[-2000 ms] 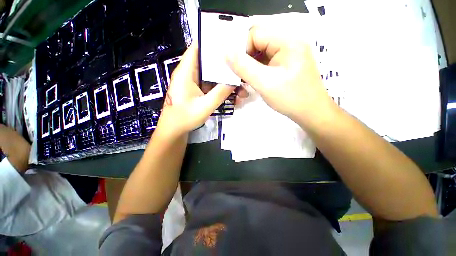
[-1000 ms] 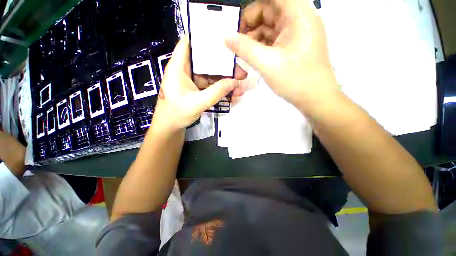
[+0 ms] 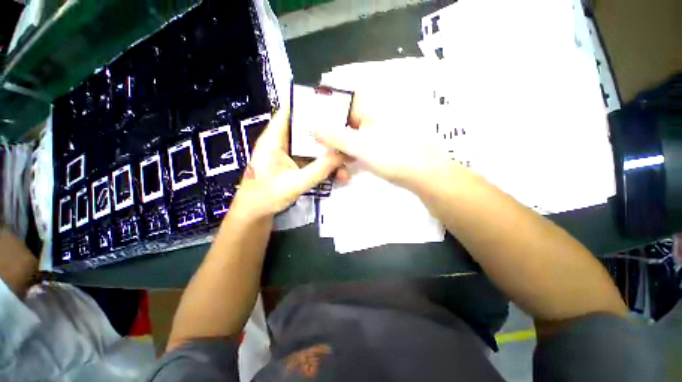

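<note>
The black phone housing [image 3: 319,187] is held over the sheets, its key rows showing below my fingers. A white film piece [image 3: 308,119] with a small dark slot near its top covers the upper part. My left hand [image 3: 278,168] grips the housing from the left and below, thumb across the lower part. My right hand [image 3: 381,145] is at its right side, thumb on the white film; its other fingers are mostly hidden, and whether they grip the edge is unclear. White die-cut sheets [image 3: 381,216] lie under and in front of the hands.
A shiny black parts tray [image 3: 172,97] at left holds phone parts with white window frames [image 3: 182,163]. A larger white sheet stack [image 3: 531,112] lies at right. A black object with a bright reflection [image 3: 643,175] stands far right. A neighbouring person's sleeve [image 3: 56,328] shows at lower left.
The housing and both hands appear lower in view, partly because the whole view has shifted. The right hand's raised fingers have come down beside the housing, and its thumb stays on the film.
</note>
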